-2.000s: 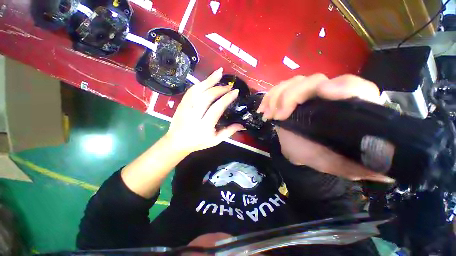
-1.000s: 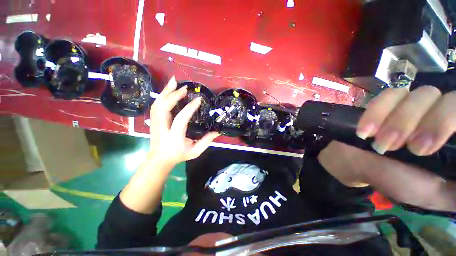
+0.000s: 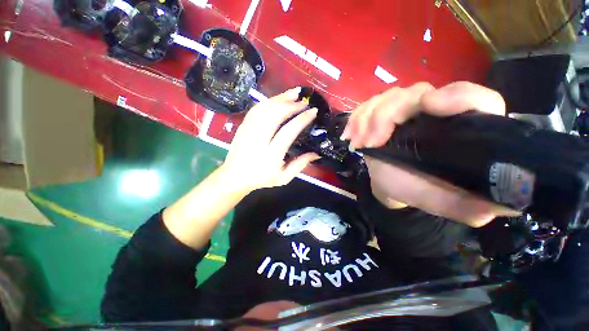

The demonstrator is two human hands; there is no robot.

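Note:
Round black housings [image 3: 226,70] with shiny inner parts lie in a row on the red mat [image 3: 368,35], joined by white strips. My left hand [image 3: 258,145] holds another black housing [image 3: 316,101] between its fingers and thumb, at the mat's near edge. My right hand [image 3: 394,116] is closed around the thick black electric screwdriver [image 3: 462,145], which has a grey oval label. Its front end is beside the housings at my left fingers. The tip and any screw are hidden or too small to tell.
A black box with a pale metal side [image 3: 536,84] stands at the mat's right end. Shiny loose parts [image 3: 533,242] lie below the screwdriver. Brown cardboard [image 3: 61,129] stands at the left above the green floor [image 3: 139,213].
Since one second ago, the screwdriver and my right hand have come left to the housings by my left hand. The view has shifted and tilted. It closely matches two seconds ago.

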